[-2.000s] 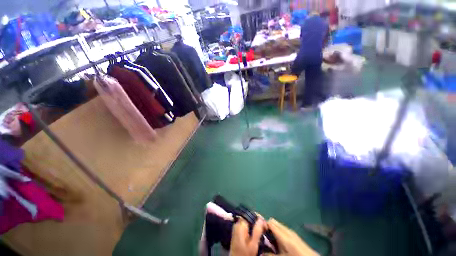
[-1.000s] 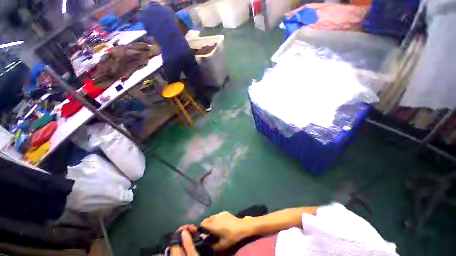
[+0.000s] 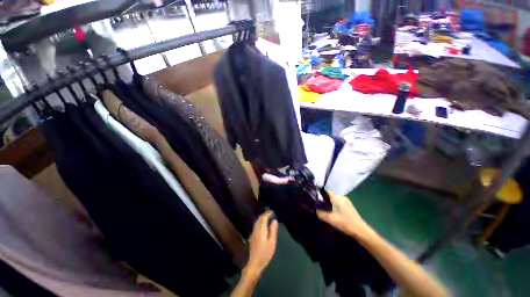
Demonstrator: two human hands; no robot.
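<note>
My right hand (image 3: 340,216) grips a bunch of black hangers (image 3: 303,177) with black garments (image 3: 314,232) hanging below; a pale pink edge shows at their top. My left hand (image 3: 263,241) is raised to the left of the bunch, fingers bent beside a small dark patch; whether it holds anything is unclear. A black jacket (image 3: 258,104) hangs at the far end of the metal garment rail (image 3: 174,43), just behind the held hangers.
Black garments (image 3: 122,185), a brown sparkly one (image 3: 192,125) and a white one hang along the rail at left. Behind are a work table (image 3: 372,107) with red and brown cloth, white sacks (image 3: 360,151) and a yellow stool (image 3: 500,188). A blurred pole (image 3: 465,203) slants across the right.
The view has swung left from the blue crate to the rail of garments. My hands, together before, are now apart; my right hand holds the bunch out near the black jacket.
</note>
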